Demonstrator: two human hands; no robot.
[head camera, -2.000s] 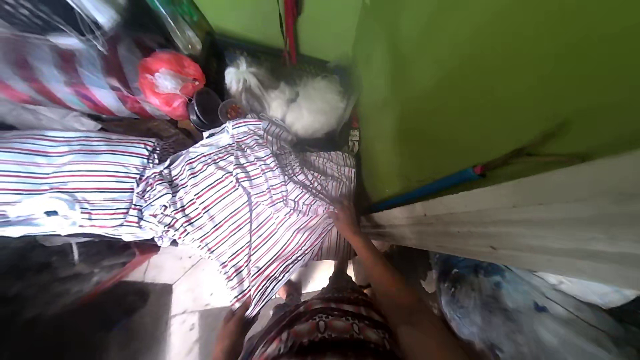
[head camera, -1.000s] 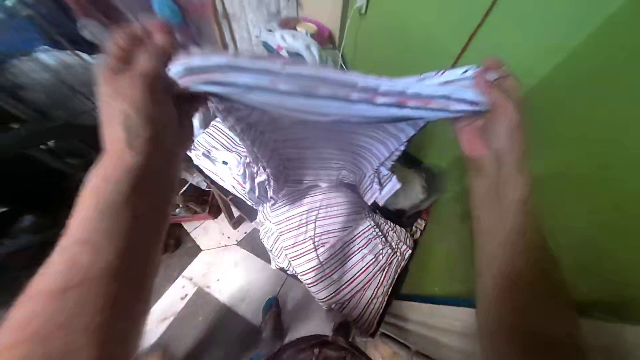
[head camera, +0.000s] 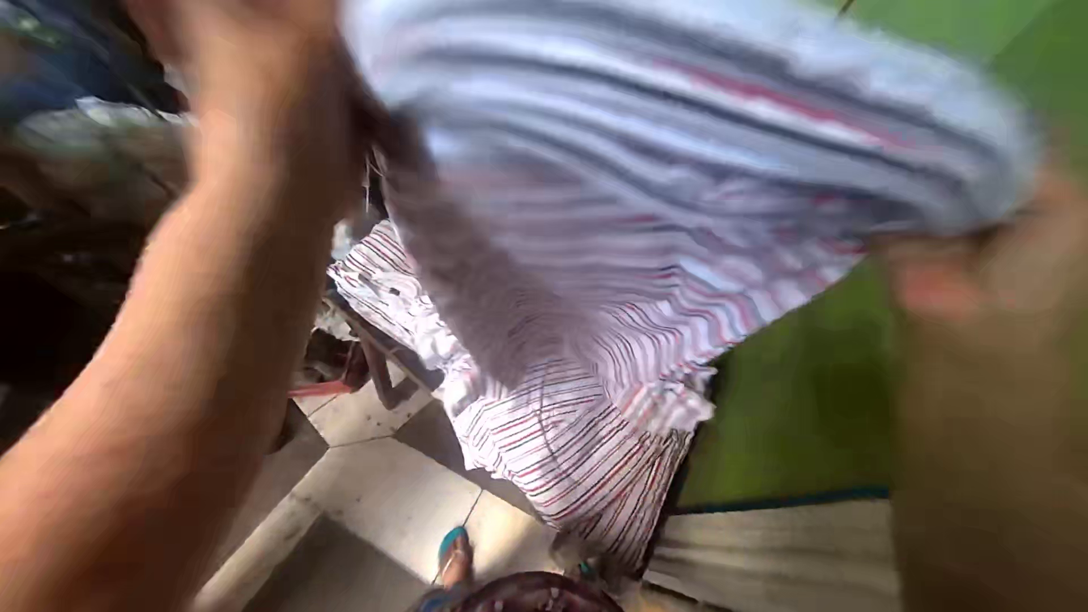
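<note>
A striped white garment (head camera: 646, 255), with thin red and dark stripes, is stretched between my raised hands and blurred by motion. My left hand (head camera: 246, 42) grips its upper left edge; the fingers are partly cut off and hidden behind the cloth. At the right, my right hand (head camera: 977, 255) holds the other end of the same edge, also blurred. Below, the cloth hangs down onto more striped fabric (head camera: 561, 442), and from this view I cannot tell where one piece ends and the other begins.
A green wall (head camera: 790, 408) rises on the right, above a pale surface (head camera: 782, 544). Tiled floor (head camera: 382, 484) shows below, with a foot in a blue sandal (head camera: 455, 552). A reddish-brown frame (head camera: 374, 365), perhaps furniture, stands left of the fabric. Dark blurred items fill the far left.
Two seconds ago my hands were low at the spread striped cloth; one second ago they held it up, stretched between them. Now the held cloth fills more of the view, which has shifted.
</note>
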